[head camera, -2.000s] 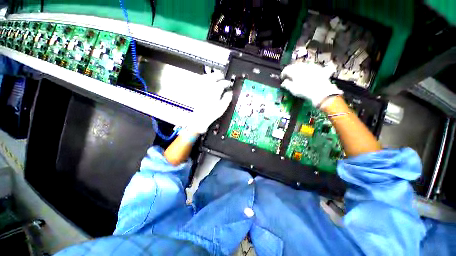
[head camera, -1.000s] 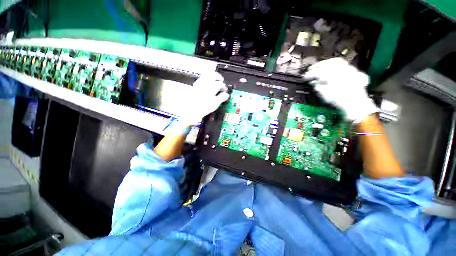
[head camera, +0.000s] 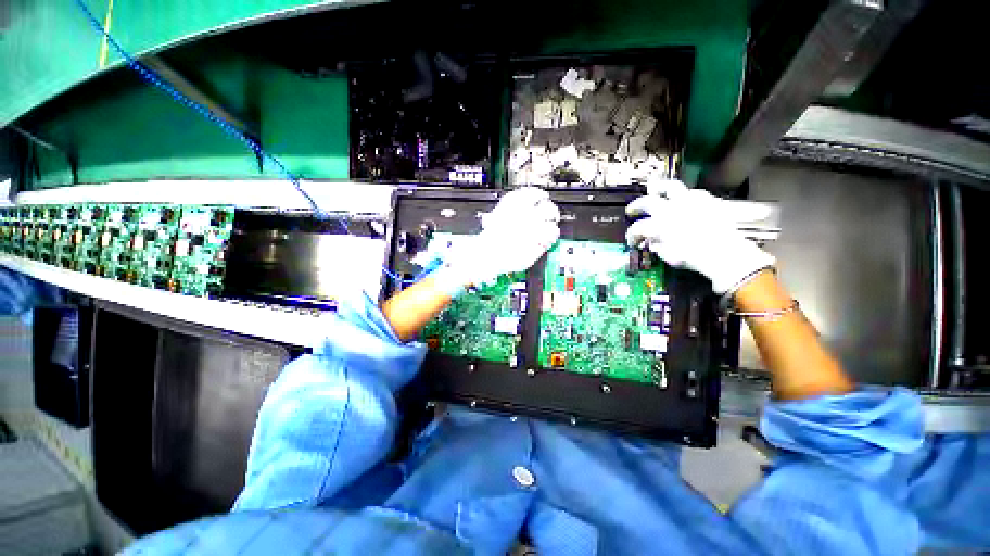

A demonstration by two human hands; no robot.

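Note:
A black carrier fixture (head camera: 565,407) lies on the line in front of me and holds two green circuit boards side by side. My left hand (head camera: 510,234), in a white glove, is over the top of the left board (head camera: 472,326), its fingers bunched; what they hold, if anything, is hidden. My right hand (head camera: 695,234), also gloved, is over the upper right corner of the right board (head camera: 603,315). Its fingertips are at a small dark part (head camera: 638,258) there; I cannot tell whether they grip it.
Behind the fixture are a tray of pale grey-white pieces (head camera: 597,125) and a tray of dark components (head camera: 423,125). A row of circuit boards (head camera: 119,244) lies on the rail at left. A black tote (head camera: 206,413) stands at lower left. A metal track bed (head camera: 852,261) is at right.
The view has turned and shifted. My left hand has moved from the fixture's left edge to above the left board. My right hand has moved from the trays' side down to the right board's upper corner.

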